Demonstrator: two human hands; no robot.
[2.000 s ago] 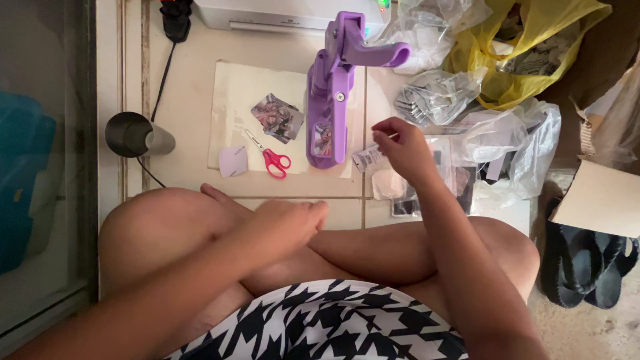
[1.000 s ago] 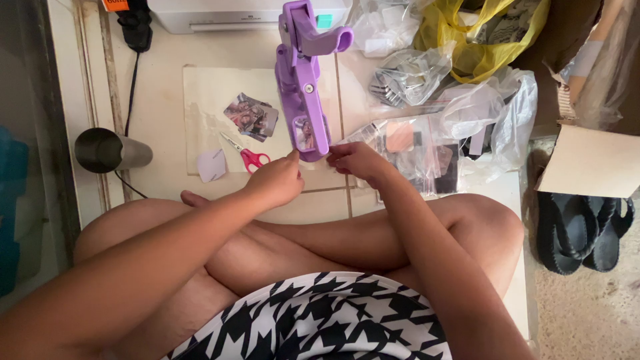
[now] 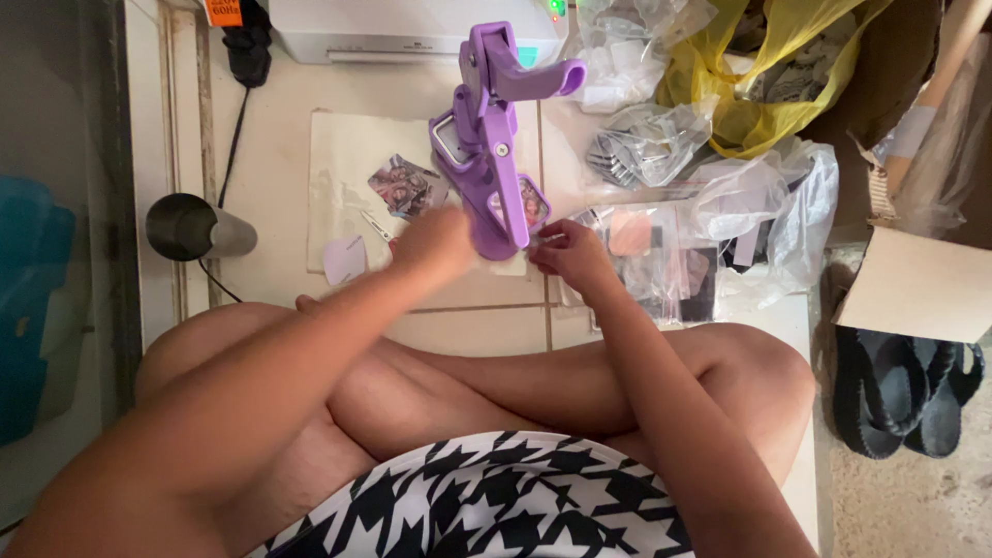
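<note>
A purple button maker press (image 3: 504, 147) stands on a paper sheet (image 3: 333, 139), its handle pointing right. One square die with a printed picture (image 3: 533, 203) sticks out on its right side, another with a metal rim (image 3: 449, 139) on its left. My left hand (image 3: 435, 246), blurred, is at the left of the base; its fingers and any hold are unclear. My right hand (image 3: 570, 252) is beside the picture die, fingertips near its lower edge; whether it pinches anything cannot be told. Photo cutouts (image 3: 407, 186) lie left of the press. Red-handled scissors (image 3: 378, 225) are partly behind my left hand.
A white machine (image 3: 418, 31) stands behind. A metal tumbler (image 3: 201, 229) lies at left near a cable (image 3: 232, 147). Plastic bags of parts (image 3: 651, 147), flat packets (image 3: 643, 248), a yellow bag (image 3: 721, 108) and a cardboard box (image 3: 914, 287) are at right, with black sandals (image 3: 903, 387).
The press's lower dies have swung out to both sides, with the picture die now on the right. My left hand has moved left from the front of the base.
</note>
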